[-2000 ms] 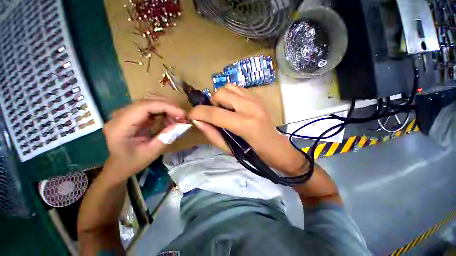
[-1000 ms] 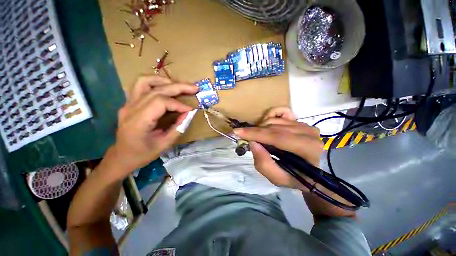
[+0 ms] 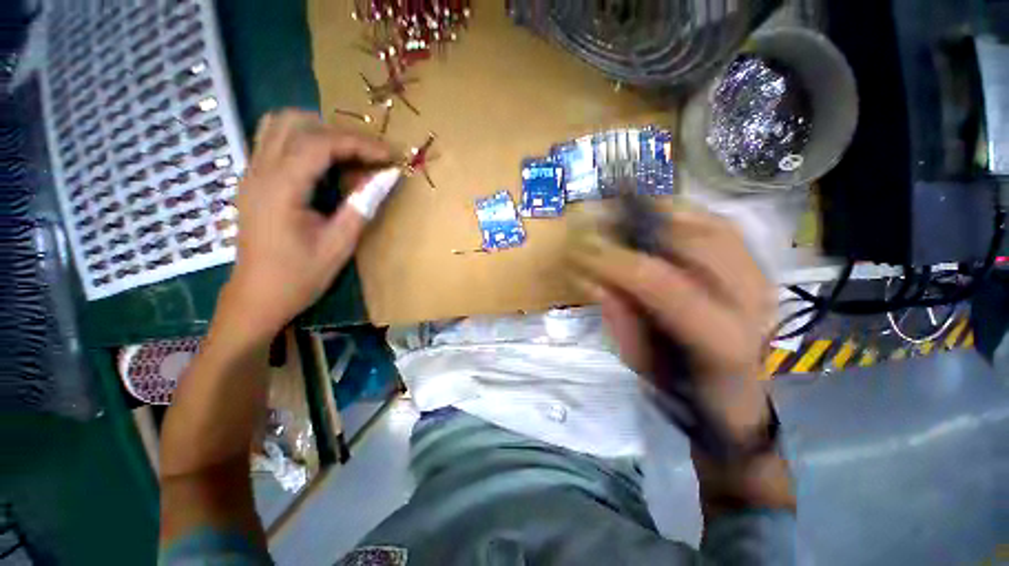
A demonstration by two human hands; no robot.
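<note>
A single blue circuit board (image 3: 500, 221) lies on the cardboard, with a thin reddish lead at its lower left. Another blue board (image 3: 542, 186) lies beside a row of joined boards (image 3: 620, 163). My left hand (image 3: 299, 210), with white wrap on a fingertip, has its thumb and finger nearly together at a small cluster of red leads (image 3: 420, 160); whether it grips one is unclear. My right hand (image 3: 692, 293) is blurred and closed around the black soldering iron (image 3: 675, 370), right of the boards. The iron's tip is too blurred to make out.
A pile of red leads (image 3: 415, 28) lies at the cardboard's top. Coiled metal rings (image 3: 642, 33) and a round tub (image 3: 835, 111) of silver shreds stand beyond the boards. A white sheet of small dark parts (image 3: 144, 144) is left. Dark equipment with cables (image 3: 902, 144) is right.
The board that was at my left fingertips now lies alone on the cardboard. My left hand has moved away to the small lead cluster. My right hand has drawn the iron back to the right.
</note>
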